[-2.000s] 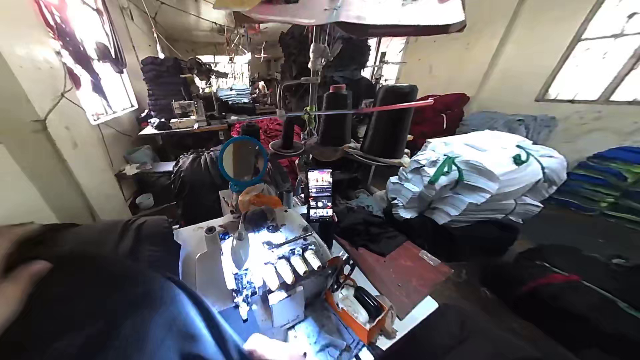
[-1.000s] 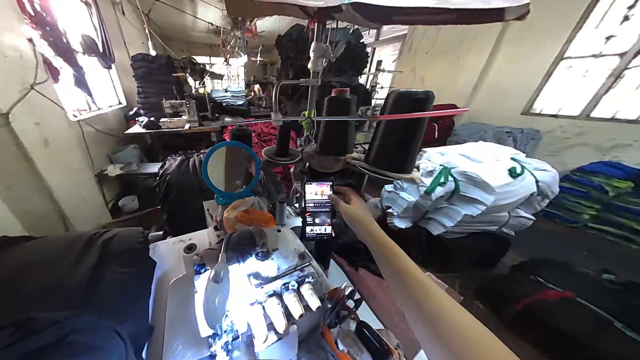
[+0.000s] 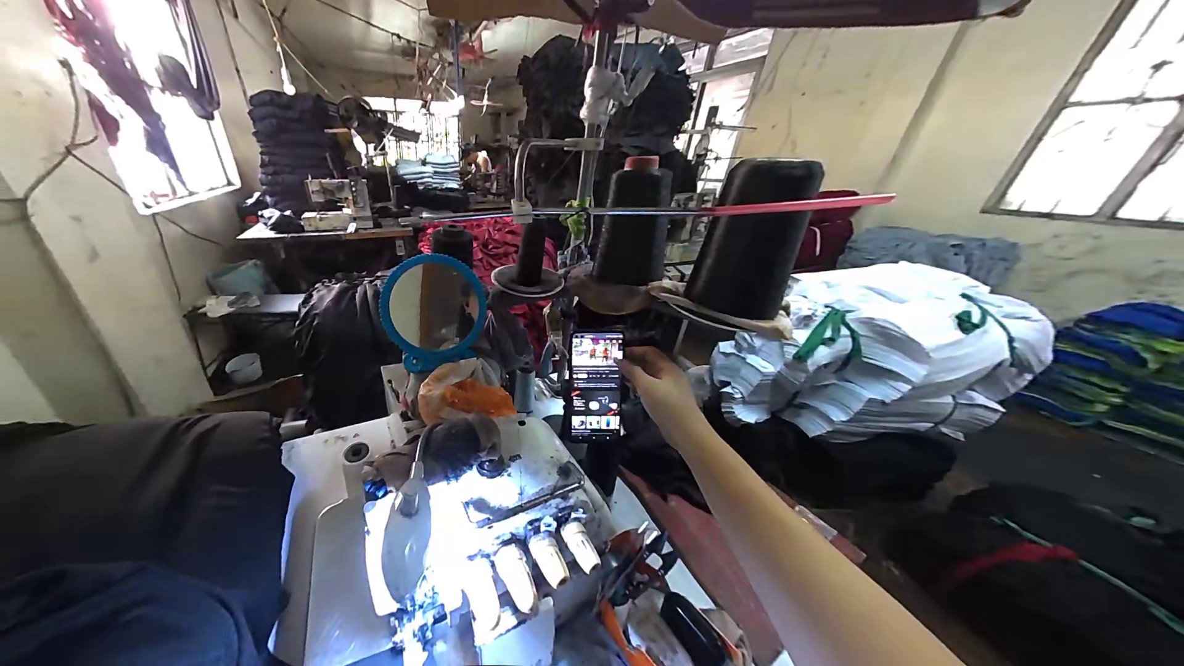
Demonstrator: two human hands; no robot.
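My right hand [image 3: 652, 379] reaches forward to a lit smartphone [image 3: 597, 384] that stands upright behind the machine; a finger meets the right edge of its screen. Whether the fingers grip the phone cannot be made out. My left hand is out of view. Below the phone stands a white overlock sewing machine [image 3: 342, 546] with several pale tension knobs [image 3: 548, 555], strongly lit by a lamp. A round blue-rimmed mirror [image 3: 433, 359] rises behind it, beside an orange cloth [image 3: 467, 398]. Black thread cones [image 3: 758, 236] stand on the thread rack behind the phone.
Dark fabric [image 3: 139, 499] is heaped at the left. A white bundle of cut fabric [image 3: 888, 342] tied with green strips lies at the right. Scissors and tools [image 3: 638, 564] fill a box beside the machine. A red-and-metal rod [image 3: 795, 205] crosses in front of the cones.
My right arm has come into view from the lower right and its hand has been at the phone since the middle frame. The hand at the left edge in the earliest frame is gone from view.
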